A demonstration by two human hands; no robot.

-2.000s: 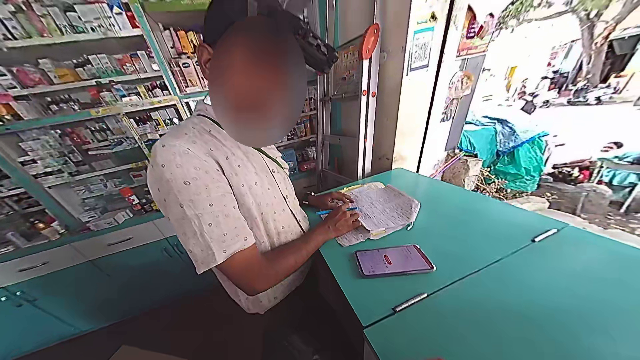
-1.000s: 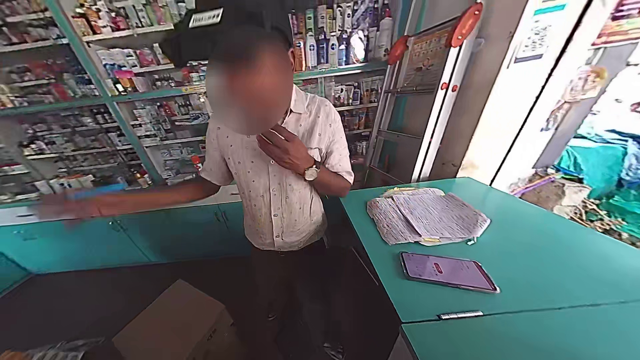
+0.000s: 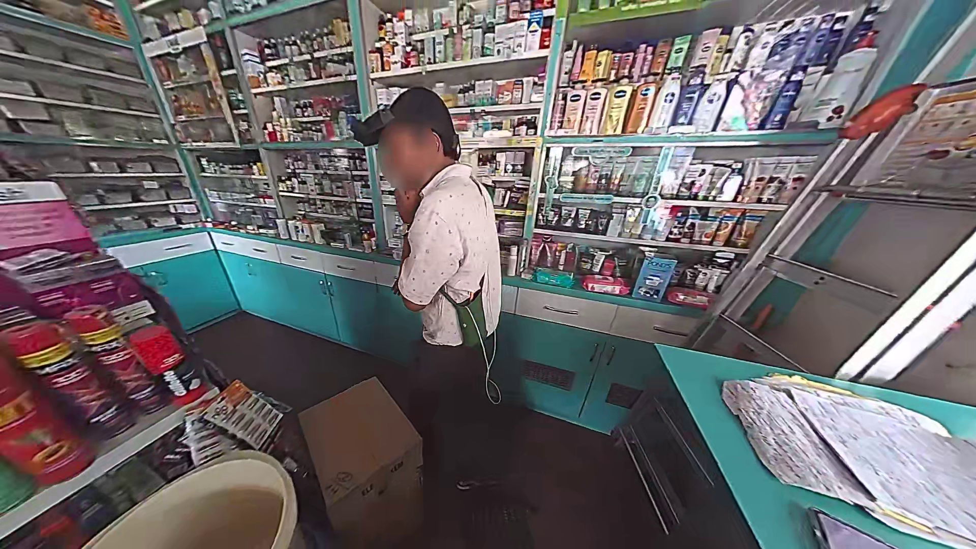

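Neither of my hands shows in the head view. A co-worker in a light patterned shirt [image 3: 454, 244] and dark cap stands on the shop floor, turned toward the shelves at the left, with one hand raised near the chin. A thin white cable [image 3: 488, 362] hangs at their waist beside something green. On the teal counter [image 3: 709, 396] at the right lie handwritten papers [image 3: 862, 450], loosely stacked. The edge of a phone [image 3: 846, 530] shows below them, cut off by the frame.
A closed cardboard box [image 3: 362, 435] stands on the floor near the co-worker. At the lower left are a cream plastic bin [image 3: 206, 507] and red-capped containers [image 3: 107, 358]. Shelves of bottles [image 3: 618, 107] line the walls above teal cabinets [image 3: 549, 374]. A metal ladder [image 3: 923, 320] leans at the right.
The co-worker wrote at the papers, then stepped away from the counter and has now turned toward the shelves. The outstretched arm is no longer extended. The view has swung left.
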